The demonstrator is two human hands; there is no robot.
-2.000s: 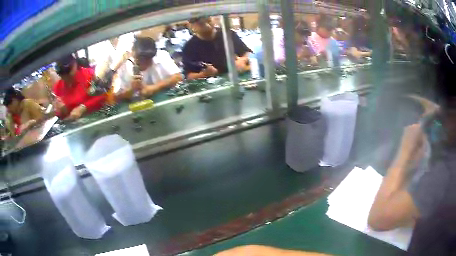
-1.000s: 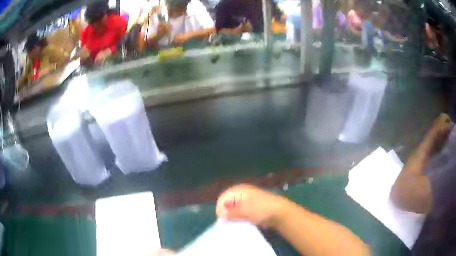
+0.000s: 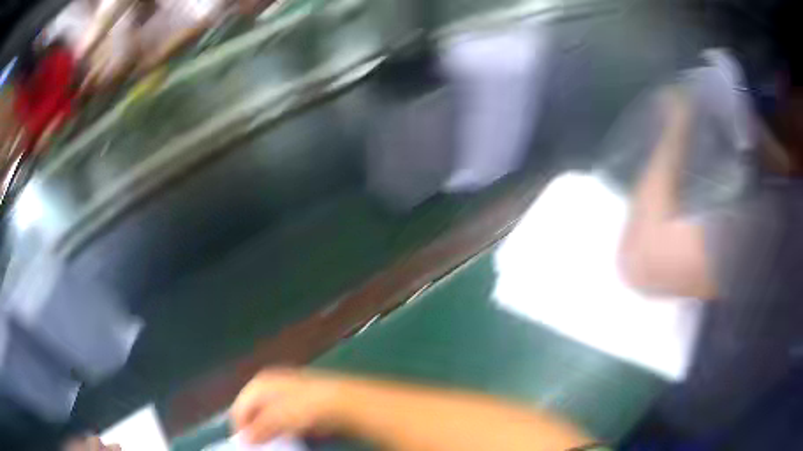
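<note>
The picture is blurred. My right hand (image 3: 286, 405) is at the bottom left of centre, closed on the edge of a thin white bag (image 3: 273, 443), mostly cut off by the lower edge. My left hand (image 3: 92, 444) shows only as a bit of fingers at the bottom left edge; its hold cannot be told. It is beside the stack of white bags (image 3: 139, 430), of which a corner shows. White bagged units (image 3: 79, 317) stand at the far left.
A dark unit (image 3: 409, 145) stands beside a white bagged unit (image 3: 495, 110) on the dark belt. A neighbour's arm (image 3: 660, 233) reaches over a fanned stack of white bags (image 3: 563, 255) at the right. A reddish-brown strip (image 3: 308, 343) edges the green bench.
The view has tilted and swung right, so the bagged units sit further left. My right hand came into view and took hold of a bag; it now shows lower and further left.
</note>
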